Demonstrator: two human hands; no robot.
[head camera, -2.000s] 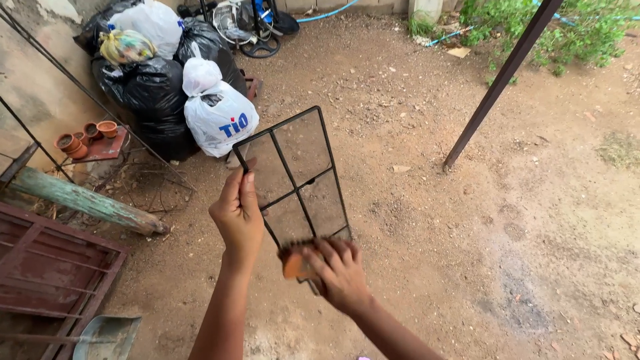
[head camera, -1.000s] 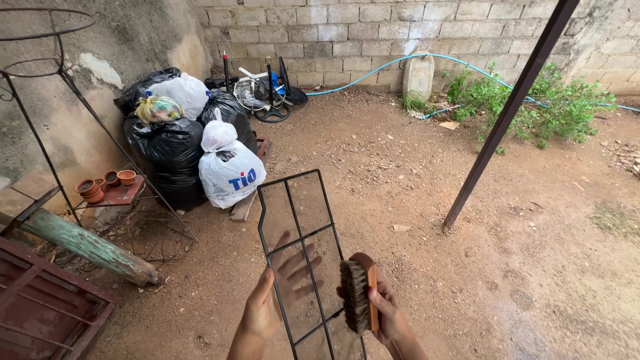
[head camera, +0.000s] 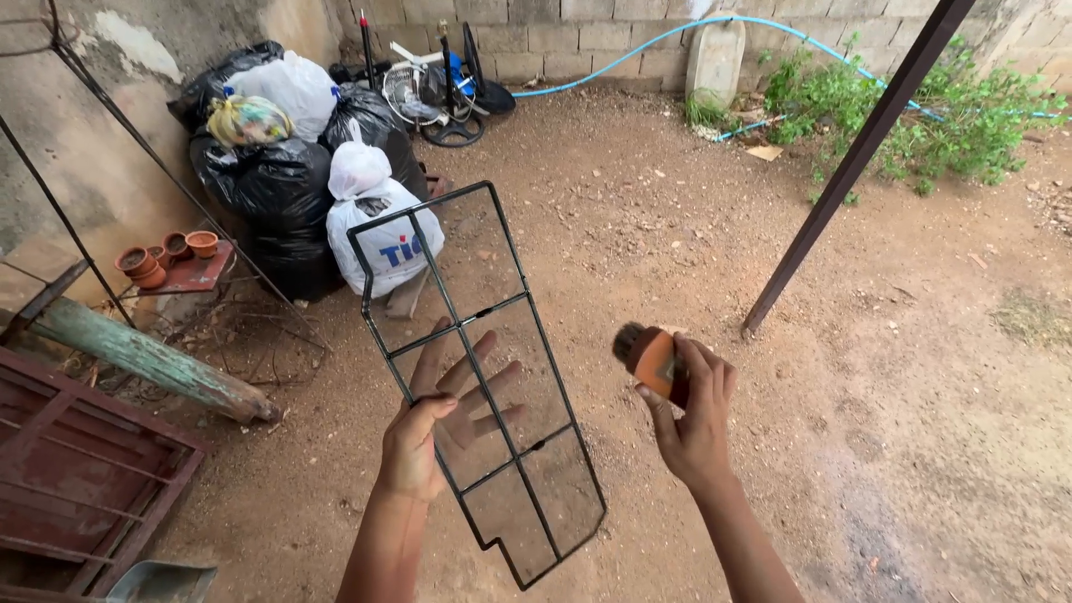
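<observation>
In the head view, my left hand (head camera: 427, 435) grips the left edge of a mesh filter screen with a black frame (head camera: 526, 293). The thumb lies over the frame, and the spread fingers show through the fine mesh behind it. The screen is held up at a tilt above the dirt ground. To its right, apart from it, my right hand (head camera: 699, 410) holds a brush with an orange-brown back (head camera: 657, 364). Its dark bristles point up and to the left, towards the screen.
Black garbage bags (head camera: 264, 201) and a white plastic bag (head camera: 381, 230) stand at the back left, beside small clay pots (head camera: 146, 266). A green wooden post (head camera: 151, 356) and a rusty metal gate (head camera: 84, 469) lie at left. A dark metal pole (head camera: 854, 167) rises at right.
The right hand and the brush have moved away from the screen to the right. Two seconds ago the brush was against the lower part of the screen.
</observation>
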